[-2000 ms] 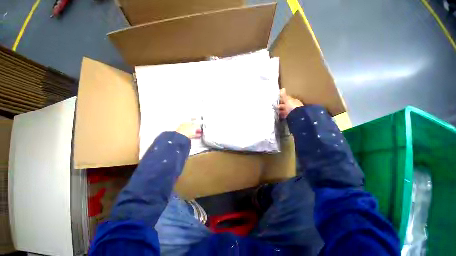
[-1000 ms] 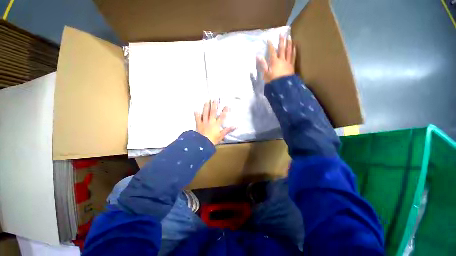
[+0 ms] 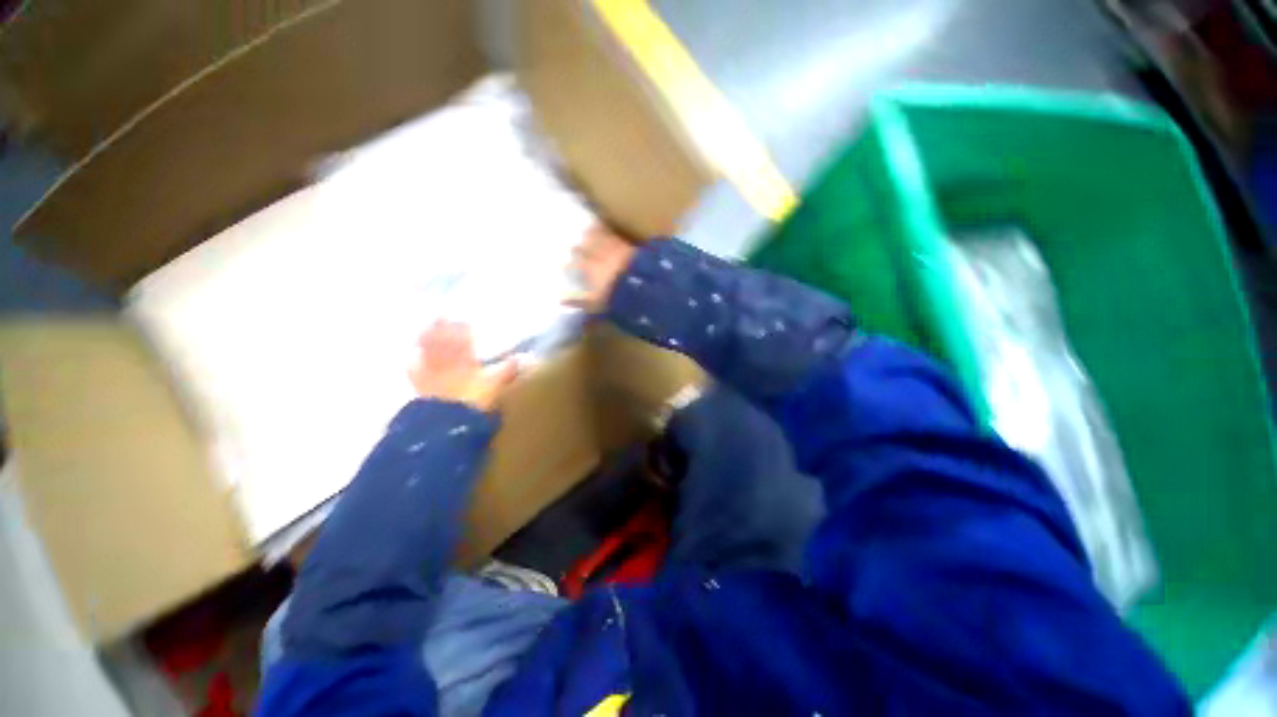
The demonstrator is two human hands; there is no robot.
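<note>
The open shipping carton (image 3: 112, 476) stands in front of me, tilted in the blurred view. White, flat packs (image 3: 322, 294) fill it near its top; glare hides where one pack ends and another begins. My left hand (image 3: 459, 367) lies on the near part of the white packs, fingers apart. My right hand (image 3: 599, 266) is at the right edge of the packs, beside the carton's right wall. Its fingers are blurred, and I cannot tell whether they grip a pack.
The green tote (image 3: 903, 210) stands at the right with clear bagged goods (image 3: 1050, 406) inside. A red object (image 3: 620, 549) is on the floor between my legs. A pale stack edge (image 3: 42, 602) shows at the lower left. A yellow floor line (image 3: 686, 98) runs beyond the carton.
The view has turned right, so the carton sits further left and tilted, and more of the tote shows. My right hand has moved from the top of the packs to their near right edge.
</note>
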